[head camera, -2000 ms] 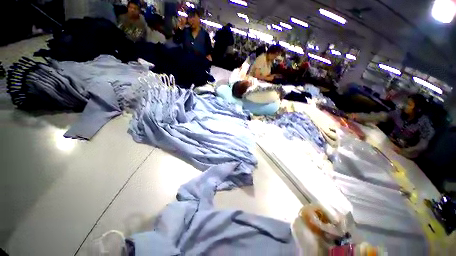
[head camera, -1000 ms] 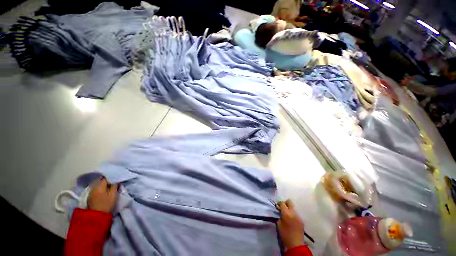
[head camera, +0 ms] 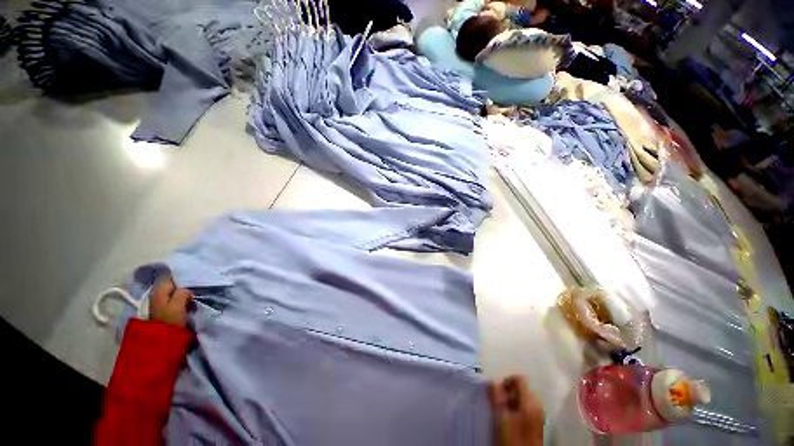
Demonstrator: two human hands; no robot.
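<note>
A light blue shirt (head camera: 348, 296) lies spread on the white table, its collar at the left and its hem at the right. A white hanger (head camera: 111, 300) shows its hook at the collar. My left hand (head camera: 170, 303), in a red sleeve, grips the collar by the hanger. My right hand (head camera: 515, 409), blurred near the bottom edge, is at the shirt's hem; its fingers are partly hidden, with the hem edge against them. Small pale buttons run along the placket. No tool can be made out in my right hand.
A pile of hung blue shirts (head camera: 374, 122) lies beyond, with darker-hangered shirts (head camera: 96, 52) farther left. At right are tape rolls (head camera: 596, 315), a pink bottle (head camera: 622, 398), poly bags (head camera: 696, 305) and crumpled garments (head camera: 583, 135). A blue-white cushion (head camera: 514, 74) lies behind.
Both hands came into view after the first frame. Since the second, my right hand has moved slightly down at the hem, and the shirt front lies flatter. The dark slim tool by it no longer shows.
</note>
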